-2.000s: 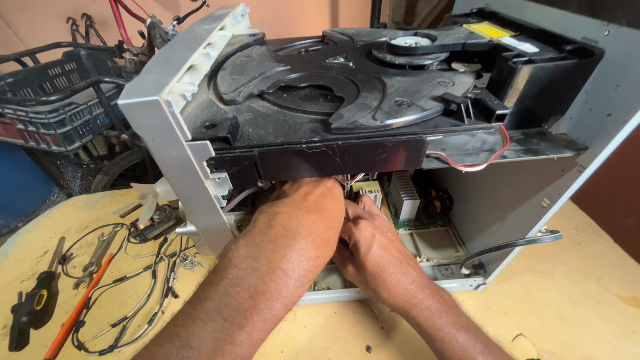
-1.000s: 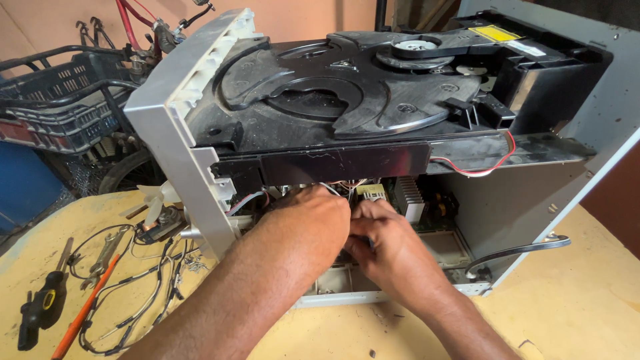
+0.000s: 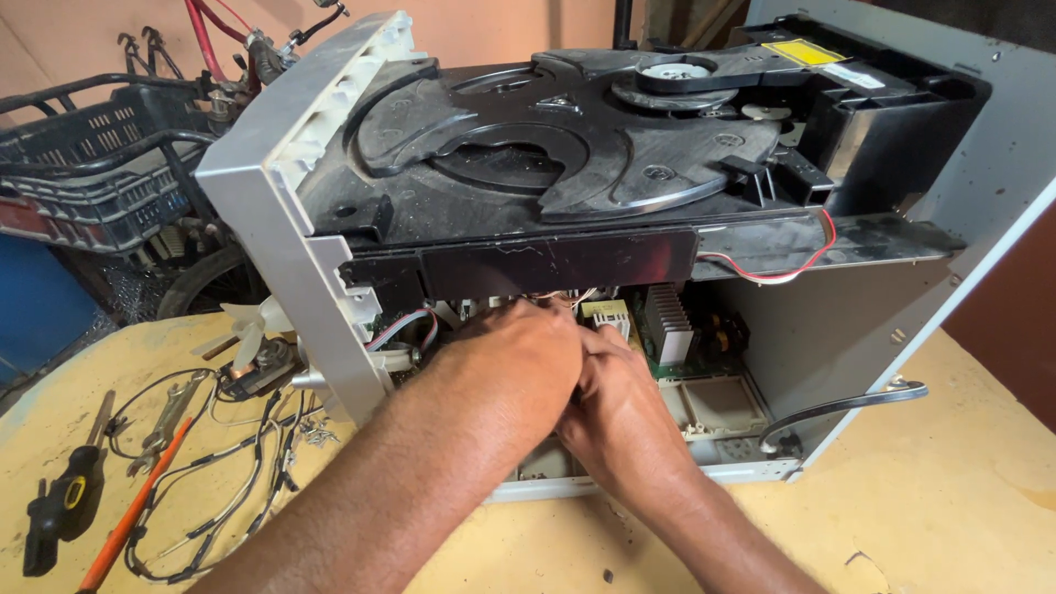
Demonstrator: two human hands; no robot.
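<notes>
An opened stereo unit with a silver front panel (image 3: 289,214) stands on its base, its black disc-changer tray mechanism (image 3: 495,165) on top. Both my hands reach into the bay below it. My left hand (image 3: 528,346) is bent inward, its fingertips hidden among wires under the black front strip (image 3: 561,262). Close against it, my right hand (image 3: 610,379) has its fingers beside a yellow-topped component (image 3: 609,318); what they touch is hidden. Just right are a finned metal heat sink (image 3: 670,326) and a green circuit board (image 3: 697,363). A grey ribbon cable (image 3: 400,328) lies left of my hands.
On the yellow table (image 3: 932,495) at left lie a black-handled screwdriver (image 3: 70,495), a wrench (image 3: 169,417), an orange rod (image 3: 136,507), loose wires (image 3: 256,445), screws (image 3: 318,431) and a small fan (image 3: 256,334). A power cord (image 3: 850,402) sticks out at right. A bicycle with a crate (image 3: 91,198) stands behind.
Both hands stay inside the bay, close together. The right hand's fingers have shifted slightly; the unit and the tools have not plainly moved.
</notes>
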